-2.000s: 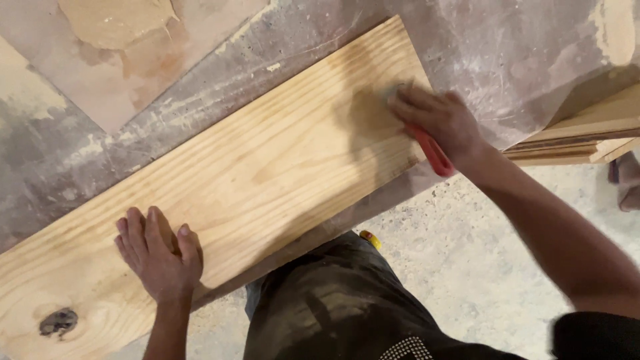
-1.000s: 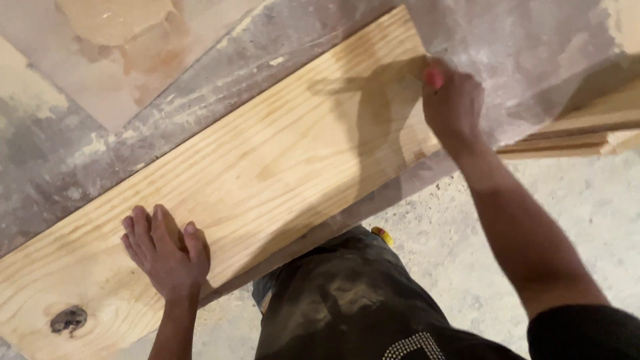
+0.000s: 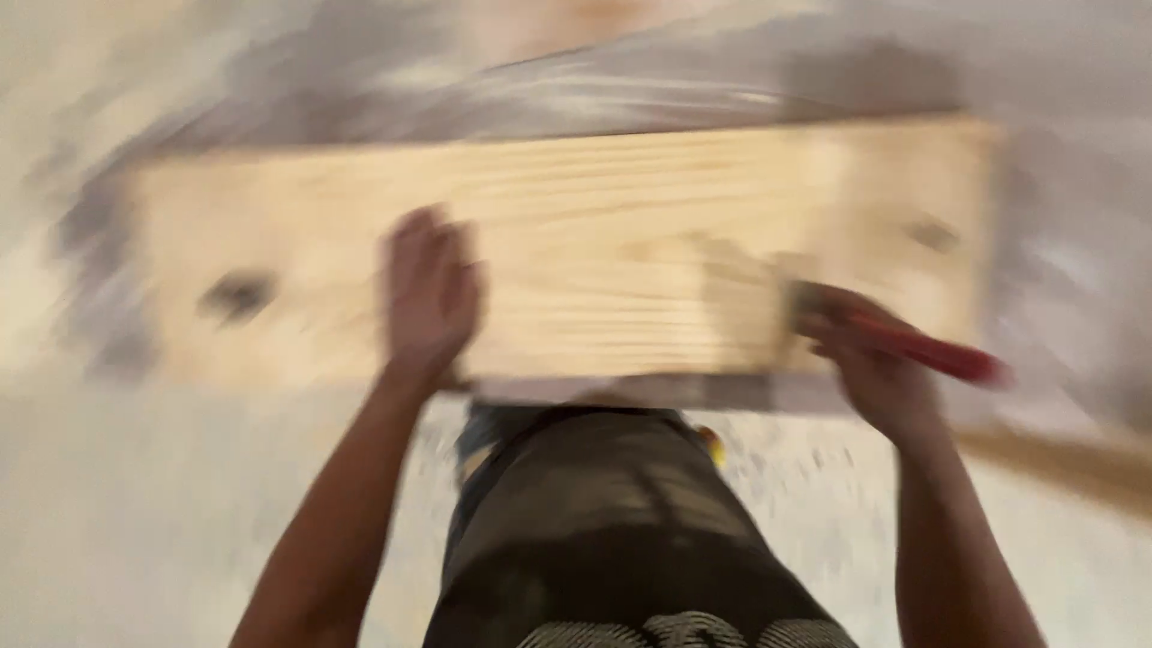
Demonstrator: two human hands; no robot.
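A pale wooden board (image 3: pixel 585 261) with a dark knot toward each end lies across the work surface in front of me. My left hand (image 3: pixel 432 288) rests flat on its left half, fingers pointing away from me and holding nothing. Over the right half, my right hand (image 3: pixel 864 351) grips a red-handled tool (image 3: pixel 945 355), its handle pointing right and toward me. The tool's dark front end is at my fingertips, blurred; its exact kind cannot be told, nor whether it touches the wood.
The stained work surface (image 3: pixel 1071 270) extends beyond the board and to its right. At the lower right is the blurred edge of stacked boards (image 3: pixel 1062 468). My clothed torso is close to the near edge. A small yellow thing (image 3: pixel 711 445) shows beside it.
The view has turned and shifted strongly, so the board now lies nearly level across it. My right hand has moved from the board's right end inward over the board, still with the red-handled tool.
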